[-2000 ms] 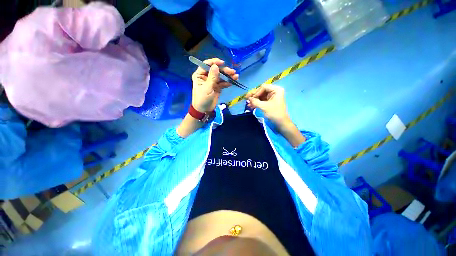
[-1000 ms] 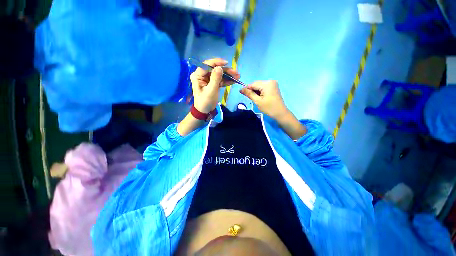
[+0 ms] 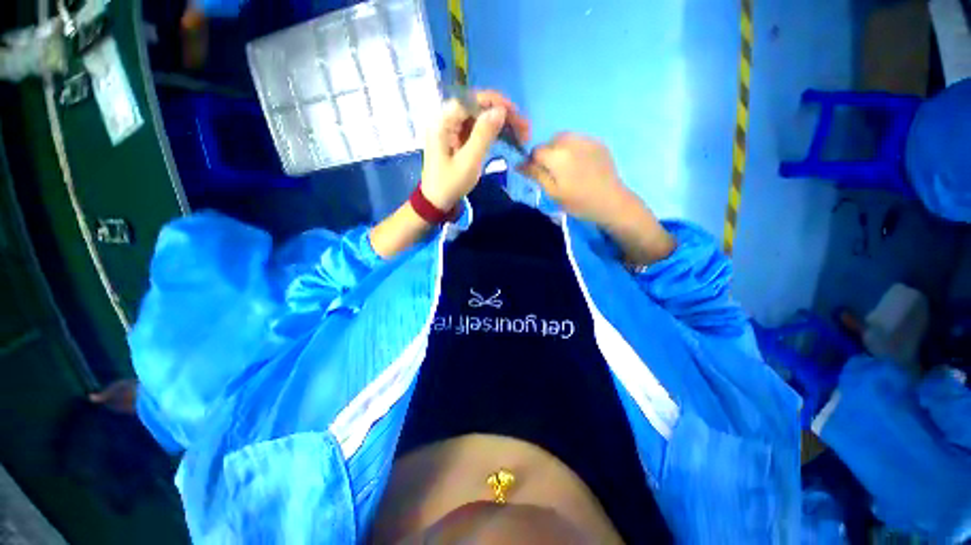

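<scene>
My left hand [image 3: 463, 144], with a red band at its wrist, is raised in front of my chest. It holds thin metal tweezers [image 3: 512, 138], blurred, which slant down towards my right hand. My right hand [image 3: 583, 179] is beside it with its fingers bent and pinched together near the tweezer tips. Whether a small part is between its fingertips cannot be told because of the blur.
A whitish pocketed tray [image 3: 351, 87] lies beyond my left hand. A dark green bench [image 3: 101, 202] runs along the left, with a person's blue sleeve [image 3: 208, 309] near it. Yellow-black tape [image 3: 741, 128] marks the blue floor. A blue stool [image 3: 852, 101] and seated workers are at right.
The pink-clothed person has left the view and the pocketed tray has come into it at upper left. The floor tape has shifted. My hands stay close together, now more blurred.
</scene>
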